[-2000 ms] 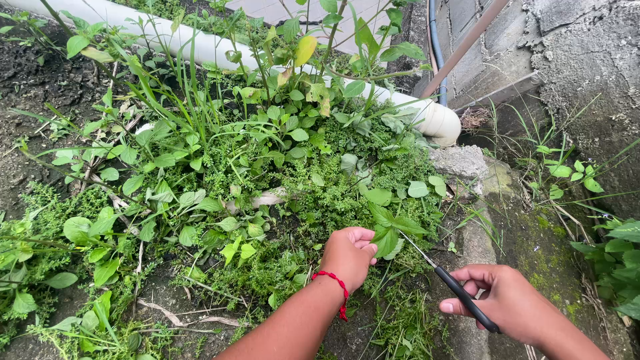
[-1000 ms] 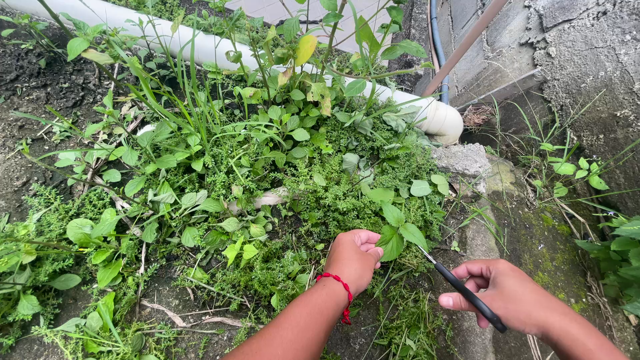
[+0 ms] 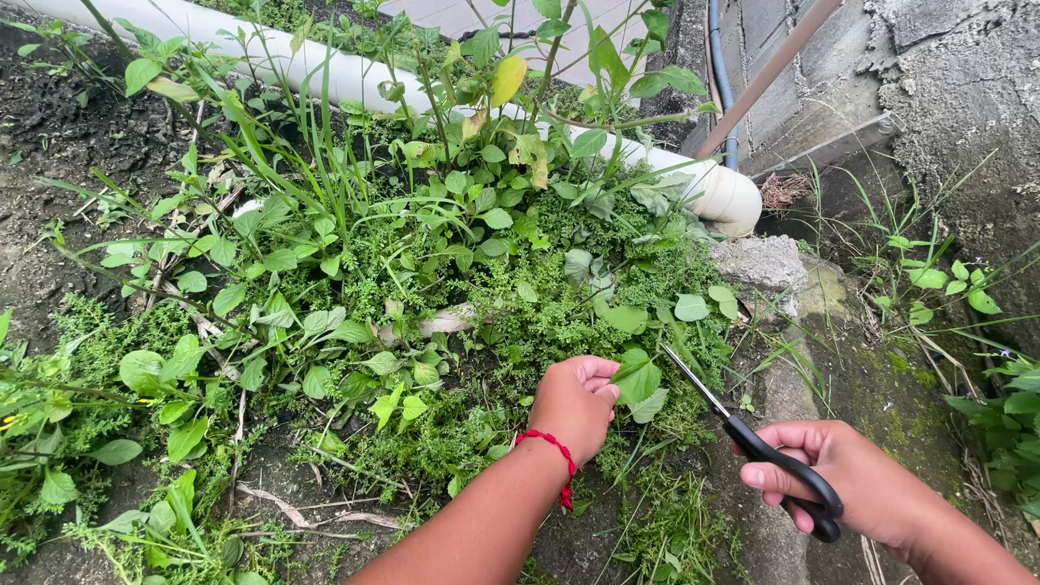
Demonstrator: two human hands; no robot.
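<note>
My left hand (image 3: 578, 404), with a red braided bracelet (image 3: 561, 447) at the wrist, pinches a green leaf sprig (image 3: 637, 375) between thumb and fingertips. My right hand (image 3: 800, 471) grips the black handles of a pair of scissors (image 3: 760, 443). Their metal blades point up and left, and the tips lie just right of the sprig, over low weeds. The blades look closed together. Small-leaved ground weeds (image 3: 528, 325) spread behind and to the left of my left hand.
A white plastic pipe (image 3: 366, 80) crosses behind the weeds and ends in an elbow (image 3: 731, 197) by a broken concrete lump (image 3: 760, 264). A concrete edge (image 3: 784, 398) runs beside my right hand. At right stand a rough wall (image 3: 967, 89), a blue pipe (image 3: 723, 73) and more plants (image 3: 1016, 406).
The sprig at my left fingertips shows fewer leaves than a second ago; the leaf that lay against the scissor tips has shifted away from them. Both hands remain in nearly the same place.
</note>
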